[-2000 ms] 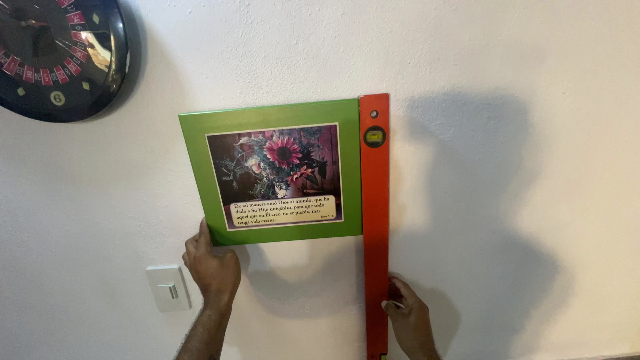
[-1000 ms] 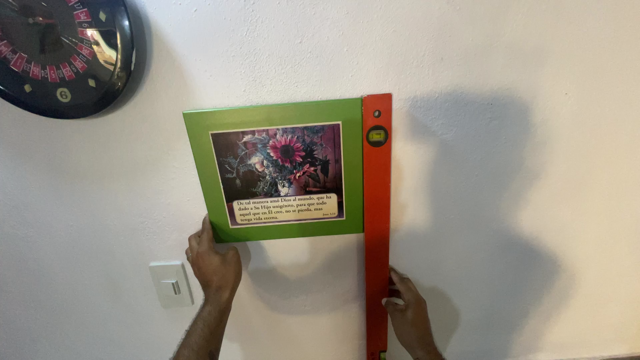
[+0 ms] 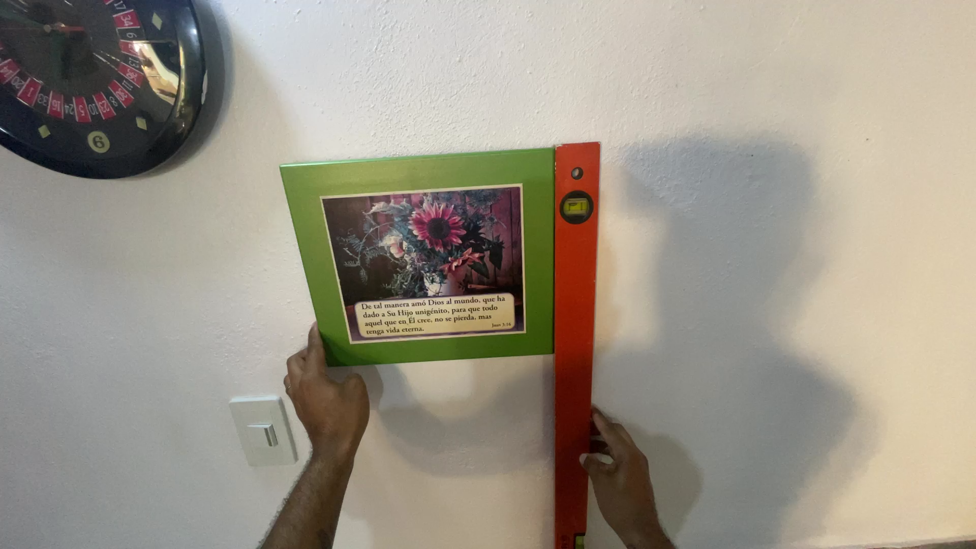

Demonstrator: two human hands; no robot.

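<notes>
A green picture panel (image 3: 442, 171) with a flower print and writing is against the white wall, its top edge slightly tilted in view. My left hand (image 3: 326, 393) grips its lower left corner, fingers along the left edge and thumb near the bottom edge. A red spirit level (image 3: 576, 305) stands upright along the panel's right edge, touching it, with a round vial near its top and part of another vial at the frame's bottom. My right hand (image 3: 621, 473) holds the level's right edge low down, with fingertips partly behind it.
On the wall at the upper left hangs a round black clock (image 3: 99, 156) with red and black number fields, cut off by the frame. Below and left of the panel is a white light switch (image 3: 263, 431), close to my left forearm. Shadows fall on the wall (image 3: 877, 191) at the right.
</notes>
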